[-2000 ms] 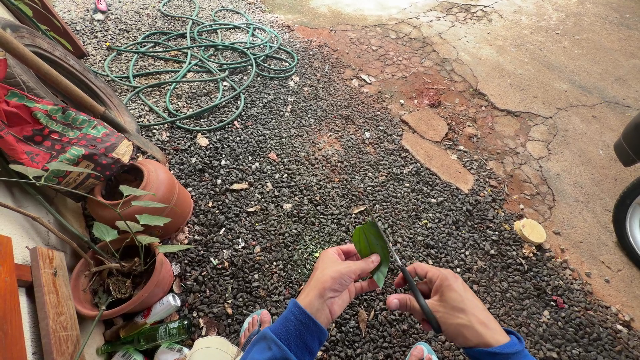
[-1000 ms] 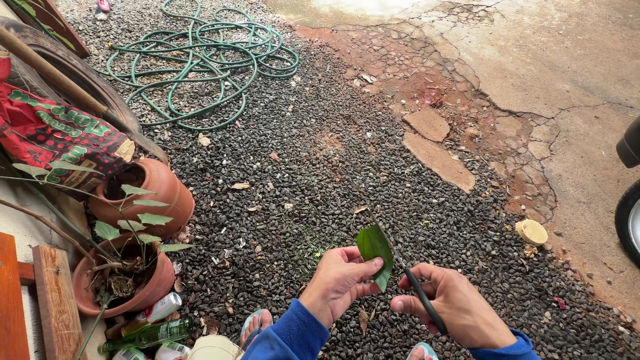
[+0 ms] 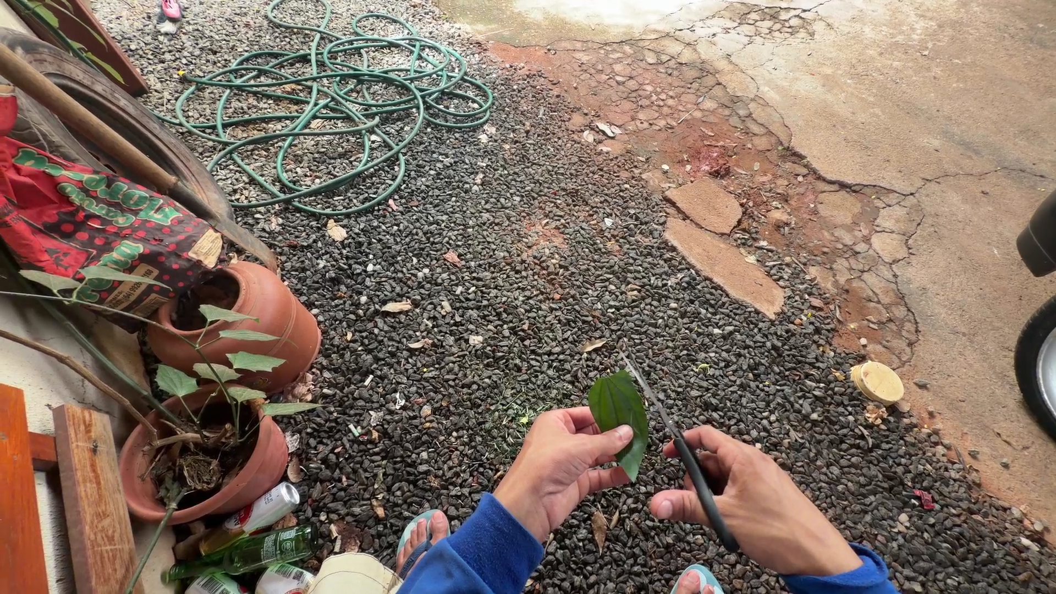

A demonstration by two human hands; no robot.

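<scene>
My left hand [image 3: 565,462] pinches a green leaf [image 3: 619,408] between thumb and fingers, at the lower middle of the view. The leaf stands upright with its lower tip pointing down past my thumb. My right hand [image 3: 742,499] holds a pair of scissors [image 3: 672,437] with dark handles. Their metal blades point up and to the left, beside the leaf's right edge. Whether the blades touch the leaf I cannot tell. Small green bits [image 3: 516,421] lie on the gravel to the left of the leaf.
A green hose [image 3: 330,107] lies tangled on dark gravel. At left are clay pots [image 3: 276,326], a potted plant [image 3: 219,375], a printed bag [image 3: 99,214], a tire [image 3: 107,107], cans [image 3: 264,507] and a green bottle [image 3: 268,551]. Cracked concrete [image 3: 924,107] and a vehicle wheel [image 3: 1041,363] are at right.
</scene>
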